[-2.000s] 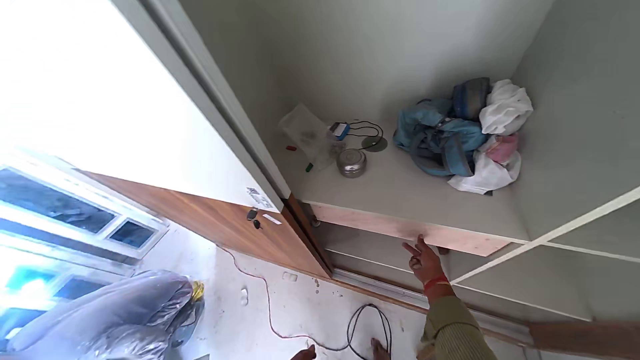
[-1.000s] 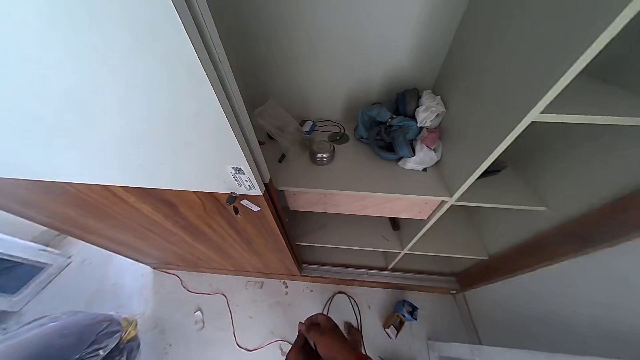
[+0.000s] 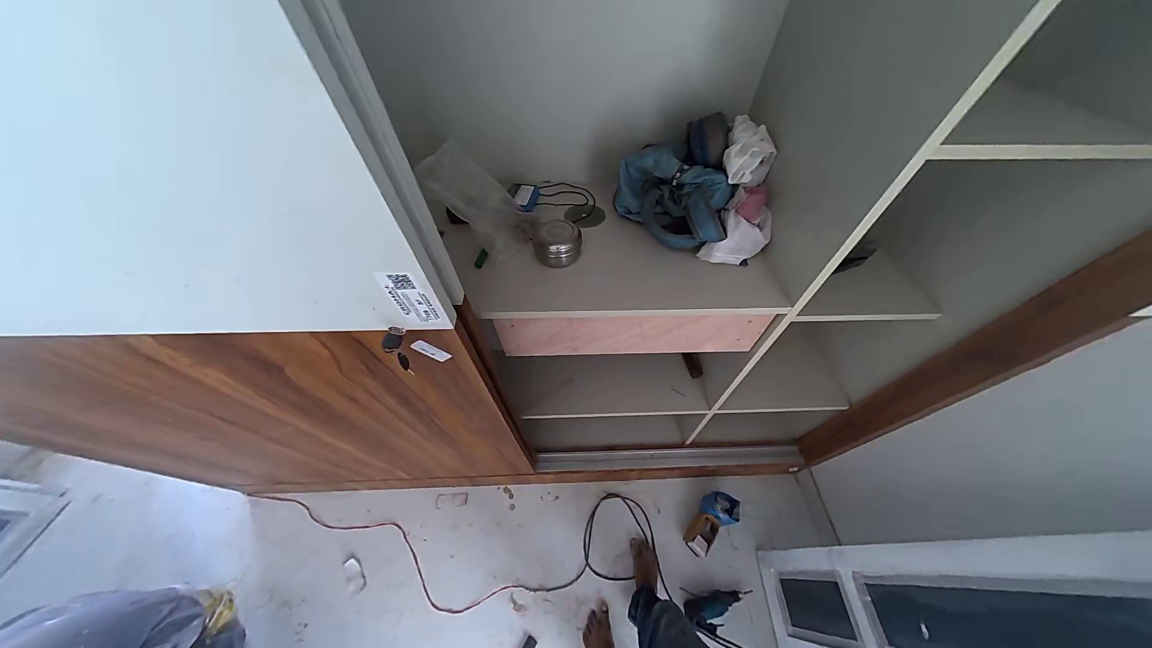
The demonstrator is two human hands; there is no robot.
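Observation:
Neither my left hand nor my right hand is in the picture. Before me stands a wardrobe with a wood-grain and white sliding door (image 3: pixel 270 396) at the left. A pinkish wooden board (image 3: pixel 630 334) runs under the edge of its wide shelf (image 3: pixel 648 288). On that shelf lie a blue cloth bag (image 3: pixel 670 193), white plastic bags (image 3: pixel 742 229), a round steel container (image 3: pixel 557 243), a clear plastic bag (image 3: pixel 477 198) and a small blue-and-white item with black cable (image 3: pixel 525 196). Keys (image 3: pixel 403 361) hang at the door's lock.
On the floor, a red and black cable (image 3: pixel 441 607) loops by my bare feet (image 3: pixel 643 562). A small box (image 3: pixel 701 533), a blue roll-like item (image 3: pixel 720 507) and a dark teal tool (image 3: pixel 713 605) lie near. A grey plastic-wrapped bundle (image 3: pixel 117 621) sits lower left, a white-framed window (image 3: pixel 810 603) lower right.
My right hand, earlier at the wooden board, moved down beside the other hand near the bottom edge; both are now out of view. The view has swung to the right.

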